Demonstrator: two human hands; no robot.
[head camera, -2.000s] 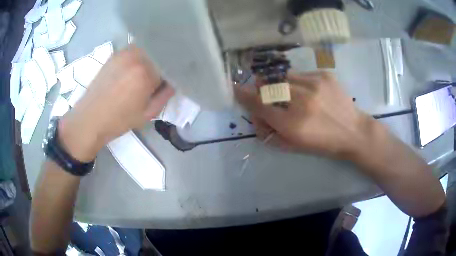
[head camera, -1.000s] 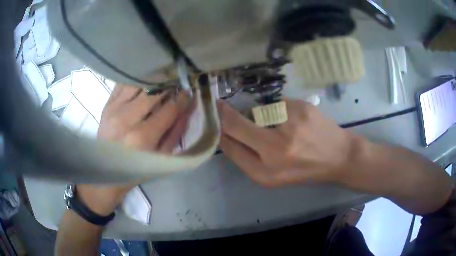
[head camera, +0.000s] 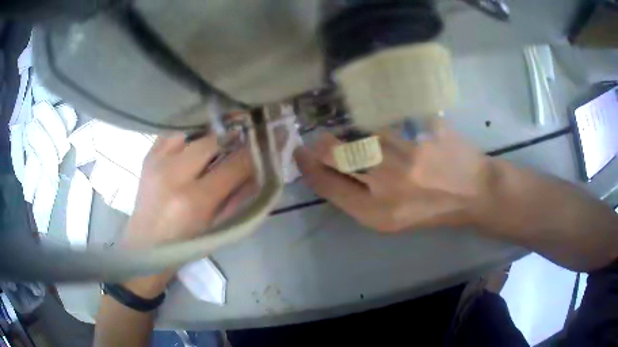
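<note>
A small white fabric piece (head camera: 288, 152) lies under the needle area of the sewing machine head (head camera: 203, 54). My left hand (head camera: 193, 186) is at its left side, fingers flat and partly hidden by the machine head and the pale curved guard (head camera: 268, 183). My right hand (head camera: 406, 183) is at its right side, fingertips at the fabric's edge, partly behind the cream tension dials (head camera: 358, 154). Whether either hand grips the fabric cannot be made out. The needle is hidden.
White pointed pieces (head camera: 112, 166) are fanned at the left. One pointed piece (head camera: 204, 279) lies near the front edge by my left wrist. A lit phone (head camera: 598, 132) and narrow white strips (head camera: 541, 85) are at the right. A large tension dial (head camera: 400, 81) blocks the upper middle.
Both hands have come together at the needle area since the earliest frame, with the fabric between them. The view has shifted closer to the machine head, which now covers more of the upper left.
</note>
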